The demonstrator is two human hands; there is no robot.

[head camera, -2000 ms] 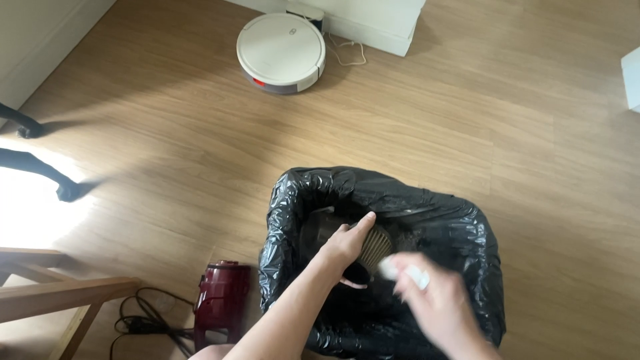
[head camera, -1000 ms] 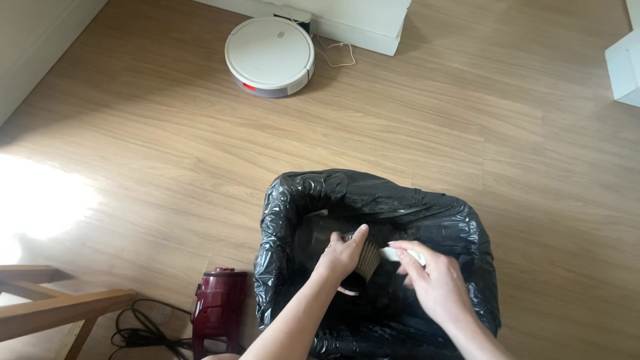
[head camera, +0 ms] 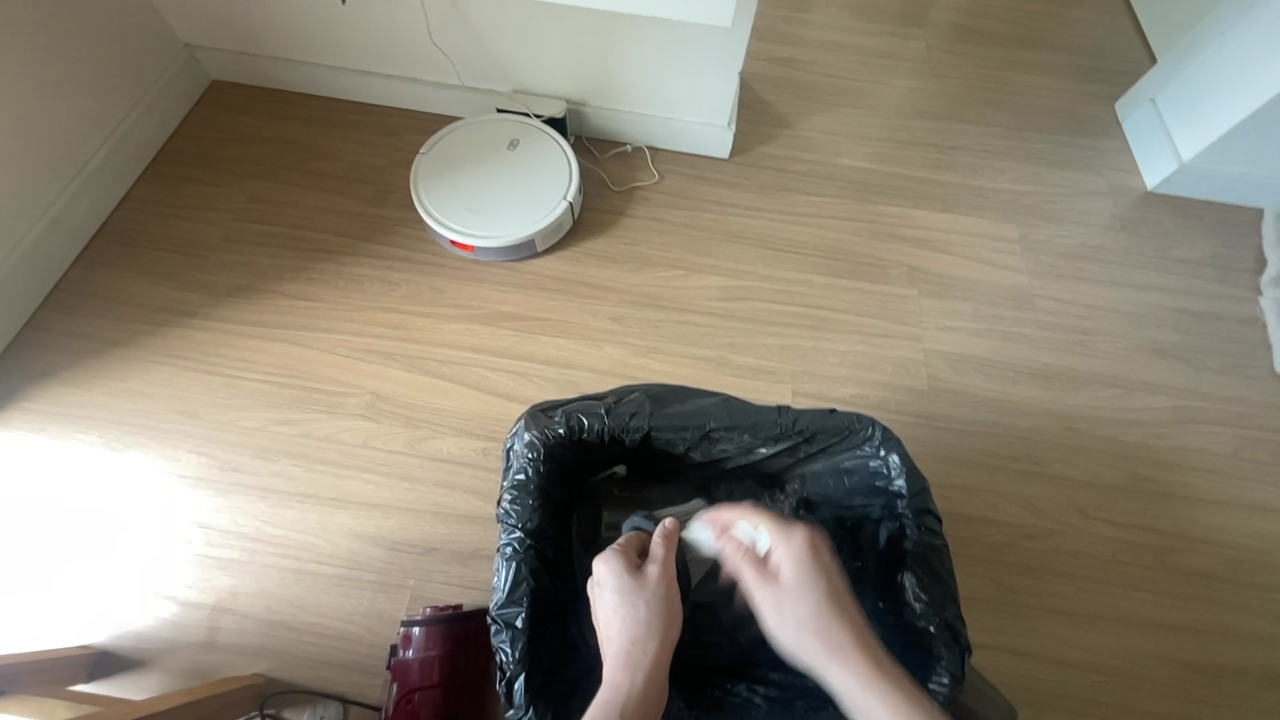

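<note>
Over a bin lined with a black plastic bag (head camera: pixel 700 405), my left hand (head camera: pixel 635 605) grips a dark round-ended part, perhaps the vacuum filter whose pleats show in the earlier frames. Just to its right, my right hand (head camera: pixel 790 575) is closed on a small white object (head camera: pixel 735 538), blurred, its kind not clear. The white object is close beside the dark part; whether they touch cannot be told. Below the hands the inside of the bin is dark, with something greyish and clear in it.
A dark red vacuum cleaner part (head camera: pixel 440 665) stands left of the bin, near a wooden furniture leg (head camera: pixel 190 700) and a black cord. Farther off, a white robot vacuum (head camera: pixel 497 185) sits at its dock by the wall, a thin cable (head camera: pixel 635 183) beside it. A white structure (head camera: pixel 1200 120) stands at upper right.
My left hand has turned the held part, so its pleated side no longer shows plainly. My right hand has stayed close to it with the white object.
</note>
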